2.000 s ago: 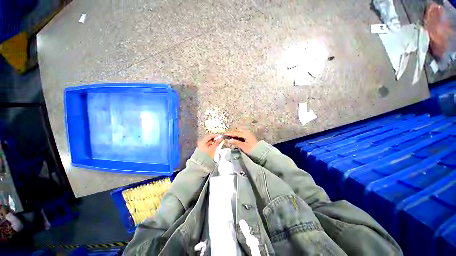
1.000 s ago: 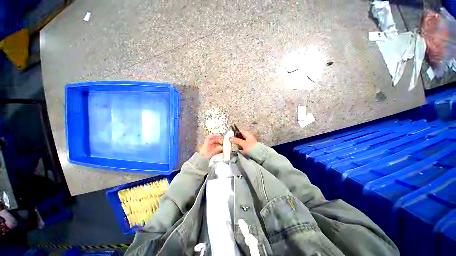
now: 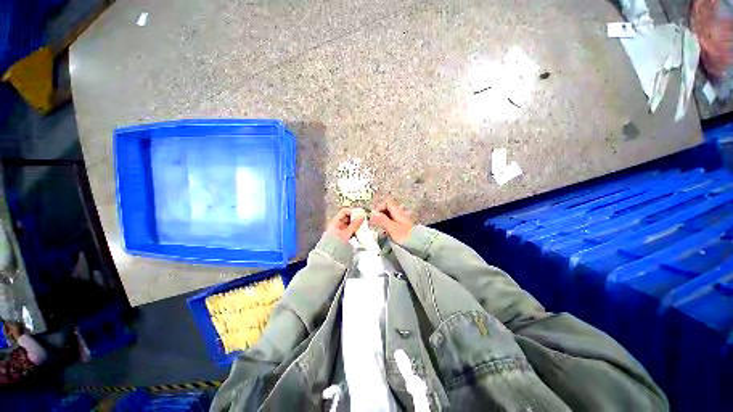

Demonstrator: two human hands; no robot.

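My left hand (image 3: 344, 224) and my right hand (image 3: 391, 220) are close together at the table's near edge. My left hand holds a small pale piece (image 3: 358, 215), likely a banana-shaped piece, against my white clothing. My right hand's fingers are bent beside it; whether they grip a small dark tool cannot be made out. A pile of small yellow bits (image 3: 354, 179) lies on the table just beyond my hands.
An empty blue tray (image 3: 287, 193) stands on the table at left. A lower blue tray holds rows of yellow pieces (image 3: 245, 312). White slips (image 3: 505, 167) lie right. Stacked blue crates (image 3: 611, 241) flank the table. Part of a person (image 3: 28, 354) shows lower left.
My hands have stayed near the pile. The dark tool that stood out at my right hand a second ago no longer shows clearly. The view has shifted slightly.
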